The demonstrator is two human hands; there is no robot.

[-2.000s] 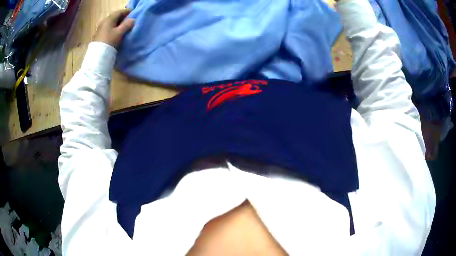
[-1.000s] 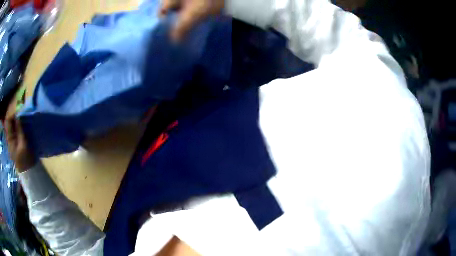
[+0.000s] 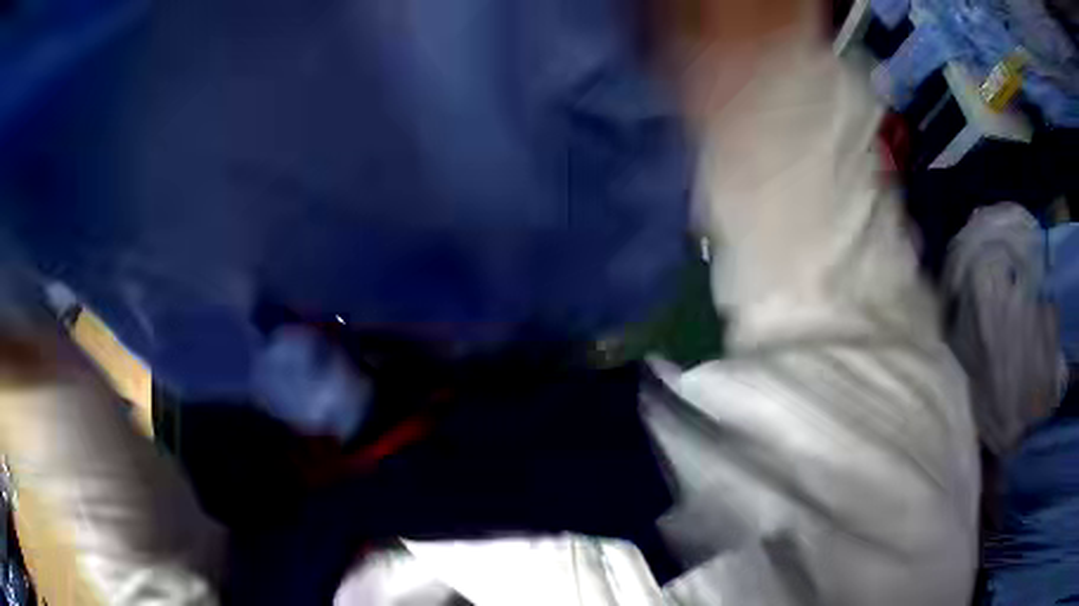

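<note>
A blue garment (image 3: pixel 391 166) is raised close to the camera, spread wide across the upper left and middle of the view. It is strongly blurred, so its collar and buttons cannot be made out. My right hand (image 3: pixel 740 30) is at the top edge, blurred and partly cut off, holding the garment's right side. My left hand (image 3: pixel 26 358) is a blur at the left edge beside the garment's lower left part; its fingers cannot be made out.
A strip of pale wood table edge (image 3: pixel 112 355) shows at the left. At the upper right are a white frame-like object (image 3: pixel 980 124), light blue cloth and a small yellow item (image 3: pixel 1006 78). A greyish cloth bundle (image 3: pixel 1006 320) and more blue cloth (image 3: pixel 1041 521) are at the right.
The view has swung to the right, away from most of the table. The garment has been lifted from the table area and now fills much of the upper view. My right hand has moved up and right.
</note>
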